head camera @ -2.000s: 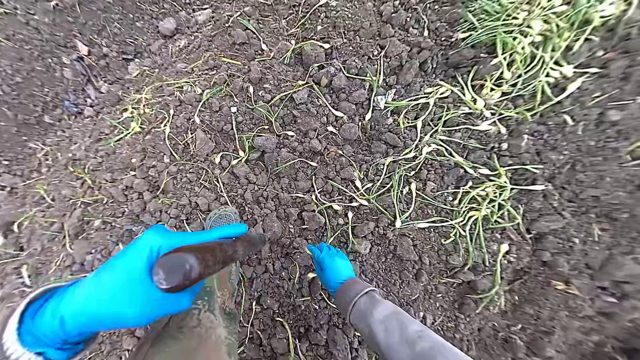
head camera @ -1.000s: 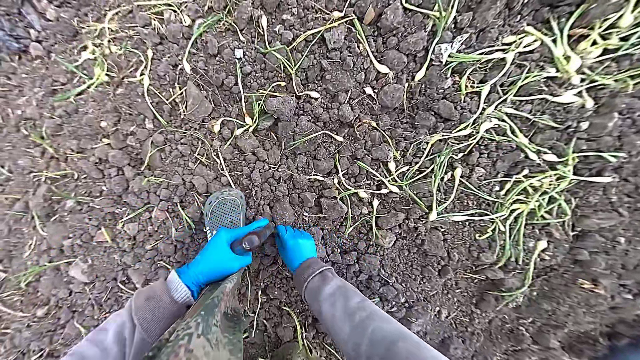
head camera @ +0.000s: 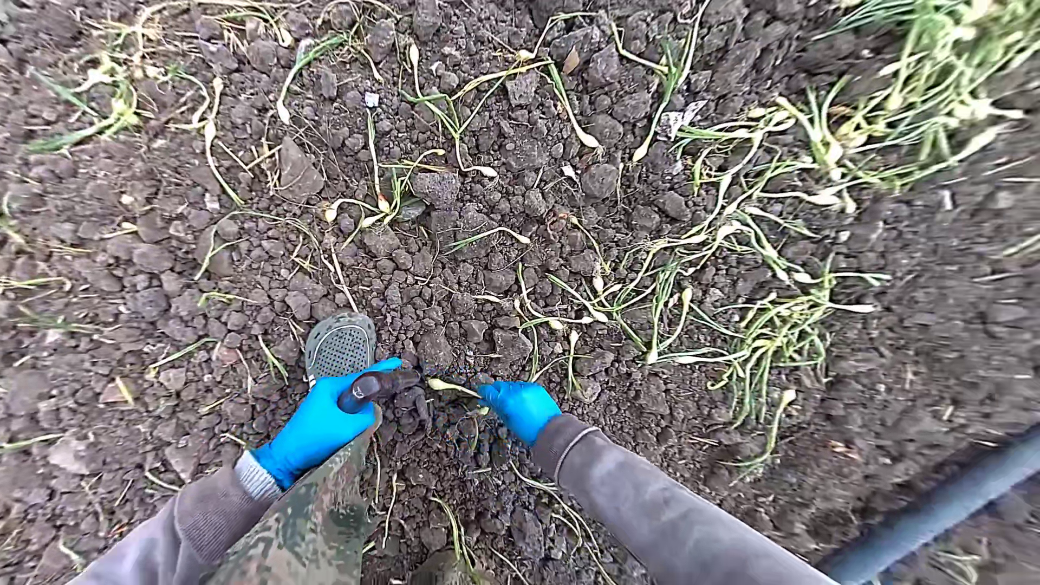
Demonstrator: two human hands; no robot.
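My left hand [head camera: 321, 422], in a blue glove, is closed around a short dark handled tool [head camera: 380, 385]; its lower end points toward the soil and cannot be made out. To its right, my right hand [head camera: 522, 408], also gloved in blue, holds a small onion seedling [head camera: 449, 386] by its leaves, the pale bulb toward the tool. Both hands are low over the loose, cloddy soil. More seedlings [head camera: 686, 337] with pale bulbs and green leaves lie scattered above and right of my right hand.
A perforated shoe [head camera: 341, 345] stands just above my left hand, below it a camouflage trouser leg [head camera: 305, 520]. A dense heap of seedlings [head camera: 918, 106] lies at the upper right. A dark pipe [head camera: 934, 508] crosses the lower right corner. Clods and a flat stone [head camera: 297, 171] dot the ground.
My left hand with the tool, raised two seconds ago, is now down by the shoe. My right hand has moved away from the tool, and a seedling now shows in it.
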